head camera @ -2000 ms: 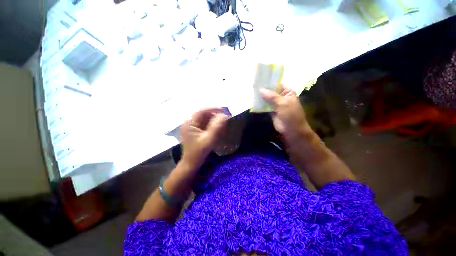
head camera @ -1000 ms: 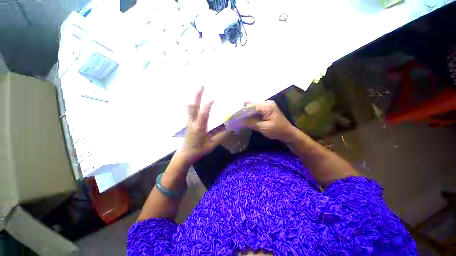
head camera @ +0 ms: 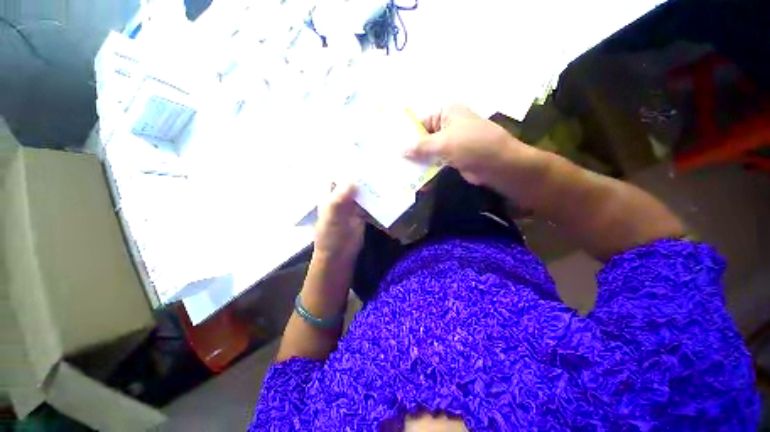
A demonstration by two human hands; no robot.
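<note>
A white retail box [head camera: 390, 187] is held at the table's front edge, above my lap, its outline partly lost in glare. My left hand [head camera: 339, 218] holds its left side. My right hand [head camera: 463, 145] is at its upper right, fingers pinched on a yellow-edged label sheet [head camera: 415, 121] that lies against the box. Whether a single label is between the fingertips cannot be told.
The overexposed white table [head camera: 253, 228] carries white boxes [head camera: 165, 118] at left and black cables [head camera: 384, 29] among white units at the back. A brown carton [head camera: 80, 253] stands left. Red-orange stools [head camera: 215, 337] show below the table and at right.
The white box is now held between both hands, where earlier the left hand's fingers were spread. My right hand has moved up over it with the yellow sheet. The view has shifted slightly.
</note>
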